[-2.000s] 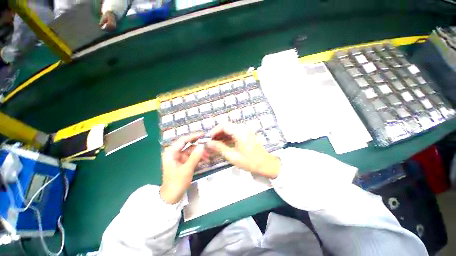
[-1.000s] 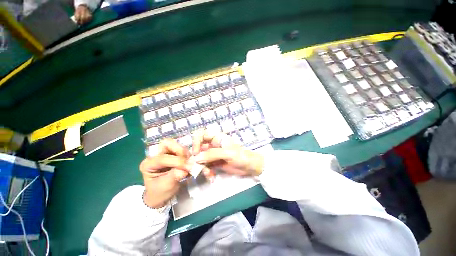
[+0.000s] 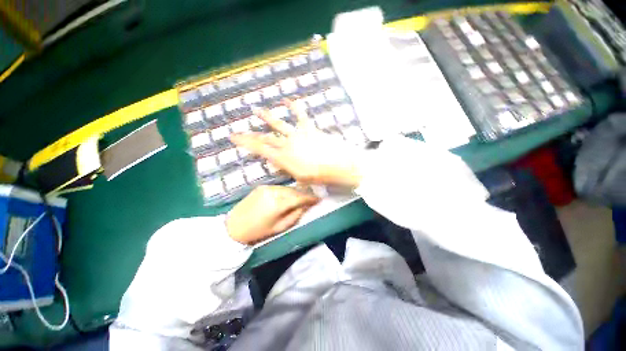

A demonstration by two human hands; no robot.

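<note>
A clear blister tray [image 3: 226,105] with rows of silver-white parts lies in front of me. My right hand [image 3: 302,151] is spread over its right part, fingers apart and pointing to the upper left; no part shows between the fingers. My left hand [image 3: 270,214] is at the tray's front edge with fingers curled down; whether it holds something is hidden. A white adhesive sheet [image 3: 336,203] lies along the front edge of the bench, mostly under my hands.
White papers [image 3: 374,82] lie right of the tray, then a second filled tray [image 3: 504,79]. A grey sheet [image 3: 134,149] and dark pieces with yellow edges [image 3: 63,168] lie at left. A blue box [image 3: 31,250] with white cable is at far left. Yellow tape [image 3: 113,123] runs behind.
The view has shifted, so the bench sits higher. My hands have parted: the right has opened over the tray, the left has moved down to the front edge. The small white piece between them no longer shows.
</note>
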